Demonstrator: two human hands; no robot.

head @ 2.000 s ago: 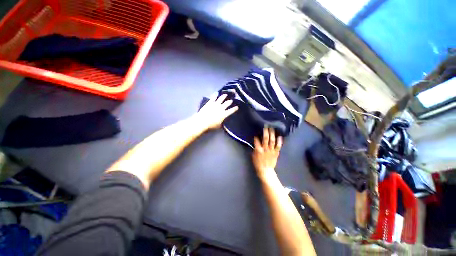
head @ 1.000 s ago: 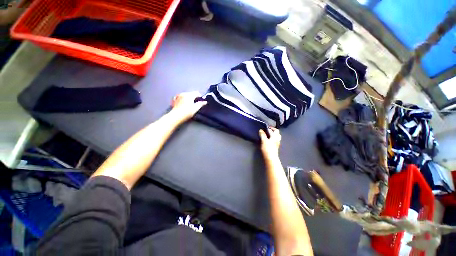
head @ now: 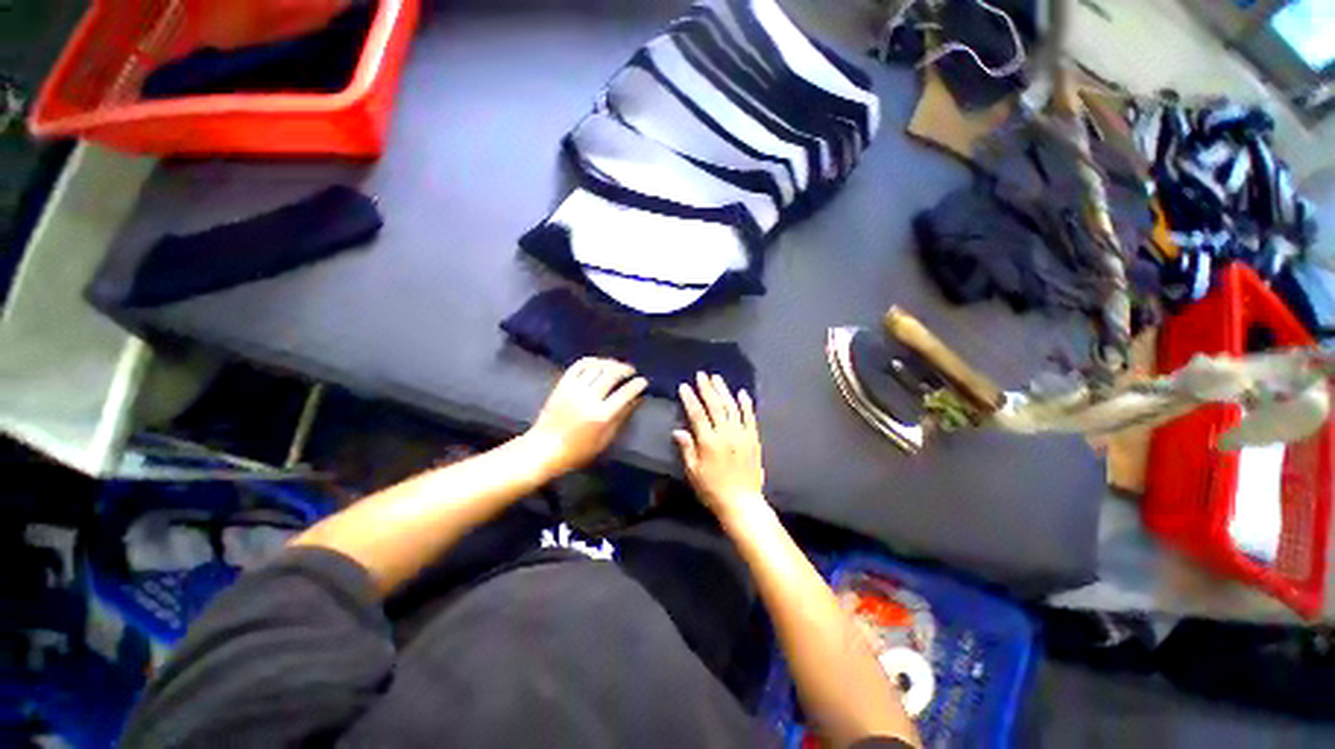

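A dark collar piece (head: 630,345) lies flat on the grey ironing table (head: 439,329) near its front edge. My left hand (head: 589,410) rests with its fingertips at the piece's lower edge, left of its middle. My right hand (head: 720,439) lies with spread fingers on its right end. The fanned pile of unpressed pieces (head: 659,242), striped navy, white and grey, lies just beyond it. The pressed stack (head: 256,246) lies at the left. The steam iron (head: 879,384) with its tan handle stands to the right of my right hand.
A red plastic basket (head: 249,144) with dark pieces is at the far left. The cloth-wrapped hose (head: 1157,392) crosses the right side. Dark crumpled cloth (head: 1025,220) and a second red basket (head: 1230,454) are at the right. A blue basket (head: 996,644) is below the table edge.
A dark piece has come off the near end of the fanned pile and now lies separately, closer to me. My hands have moved with it towards the table's front edge. The view has shifted.
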